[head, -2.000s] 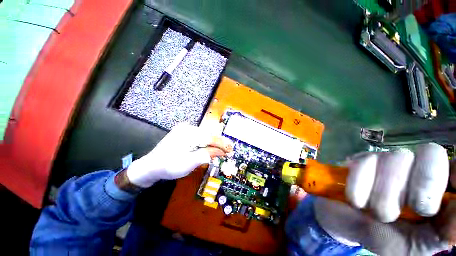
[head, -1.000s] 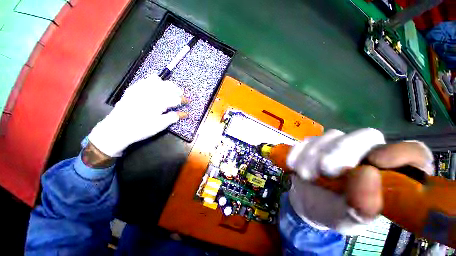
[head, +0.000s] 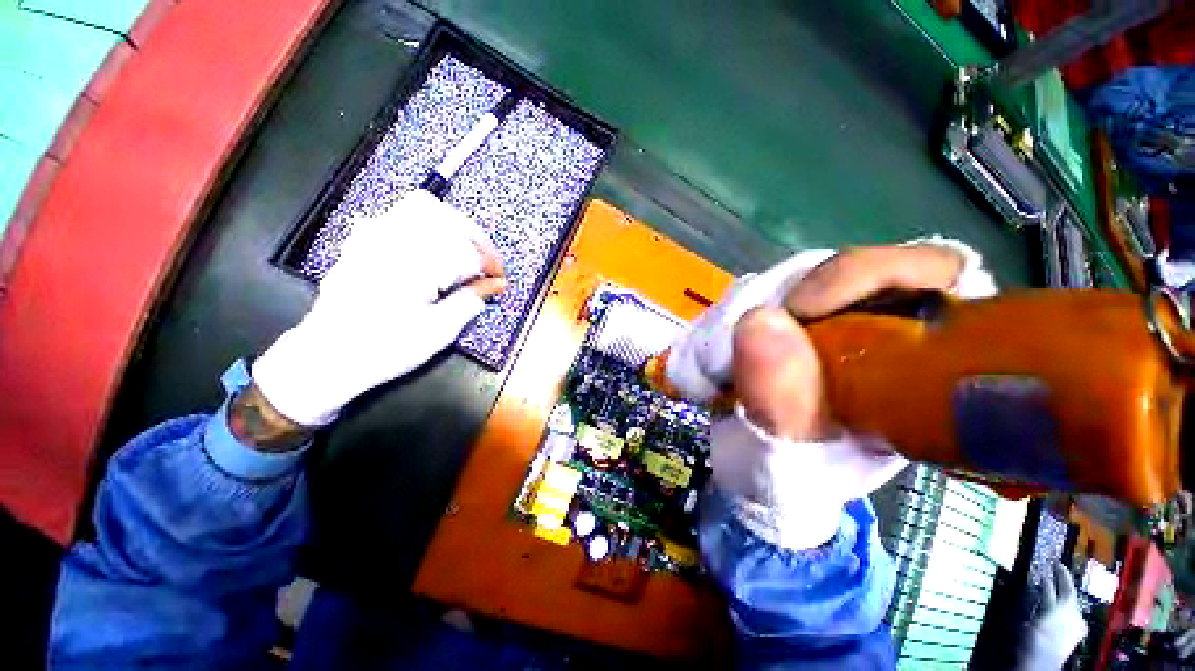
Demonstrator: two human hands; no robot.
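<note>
A green circuit board [head: 616,459] with yellow blocks lies in the orange fixture [head: 478,570]. A pale bar [head: 633,328] runs along its far edge, partly hidden by my right hand. My right hand [head: 819,354], gloved with bare fingertips, grips the orange electric screwdriver [head: 1048,393]; its front end is over the board near the bar, and the tip is hidden. My left hand [head: 393,295], in a white glove, is over the black screw tray [head: 527,321] with thumb and finger close together at the screws [head: 544,164]. Whether it pinches a screw is too small to tell.
A black and white marker pen [head: 465,151] lies on the screws. Mint-green sheets [head: 46,79] lie beyond the red board [head: 170,171] at left. More mint-green strips [head: 950,564] are at lower right. Metal-framed parts [head: 996,164] stand at upper right. Another gloved hand [head: 1055,629] shows at lower right.
My left hand has moved from the board to the screw tray. My right hand and the screwdriver have moved left and up, towards the left part of the pale bar.
</note>
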